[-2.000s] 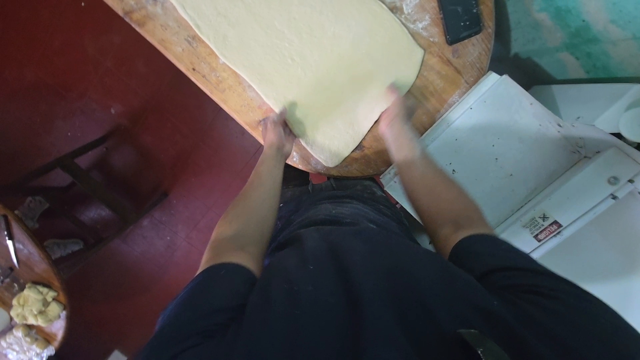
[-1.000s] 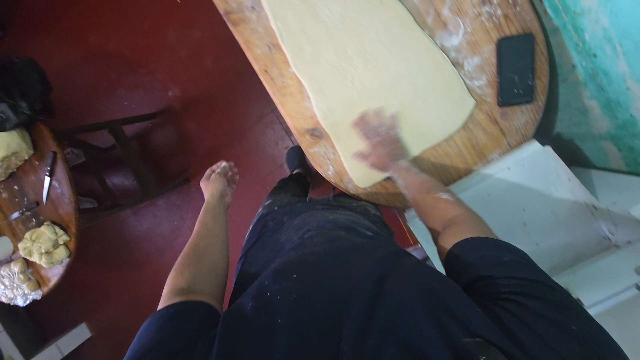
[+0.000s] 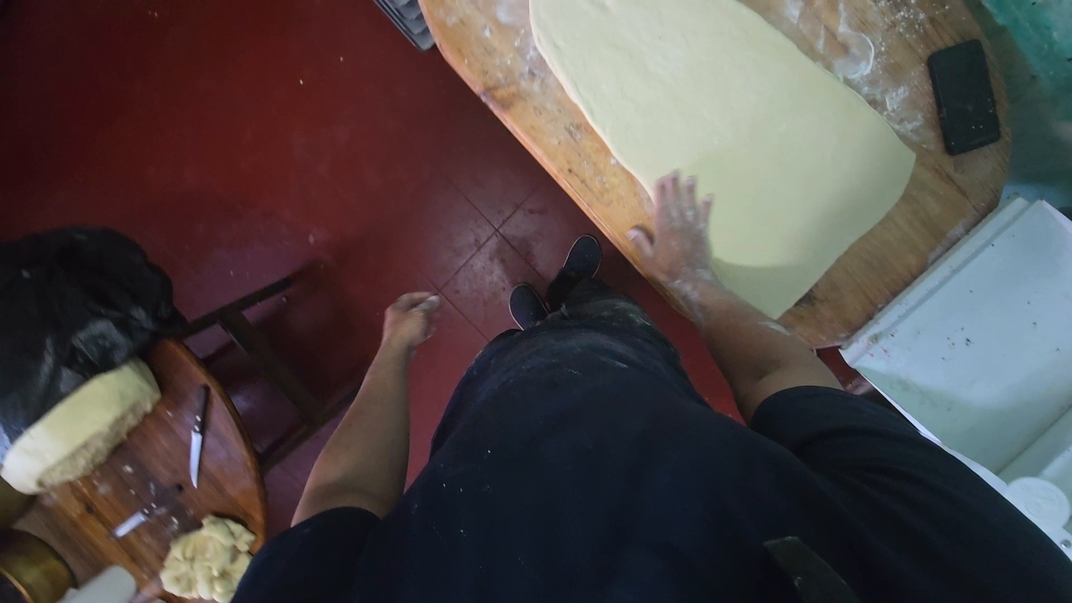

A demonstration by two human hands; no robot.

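A large rolled-out sheet of dough [image 3: 720, 126] lies flat on a floured wooden table [image 3: 871, 276]. My right hand [image 3: 678, 230], dusted with flour, rests palm down with fingers spread at the left edge of the sheet, close to the table's rim. Away from the table, my left hand [image 3: 410, 321] hangs over the red floor with its fingers curled; nothing can be made out in it. A black phone [image 3: 963, 96] lies near the table's right end, beside flour smears.
At the lower left, a second wooden table [image 3: 226, 427] bears a dough block [image 3: 84, 427], a knife [image 3: 198, 435], a dough lump [image 3: 208, 559] and a black plastic bag [image 3: 75, 310]. A dark chair frame [image 3: 268, 360] stands beside it. A white appliance [image 3: 980, 335] adjoins the big table.
Two seconds ago both hands were at the near end of the dough sheet. My left hand has left it, and my right hand has shifted to the sheet's left edge. The view has swung left.
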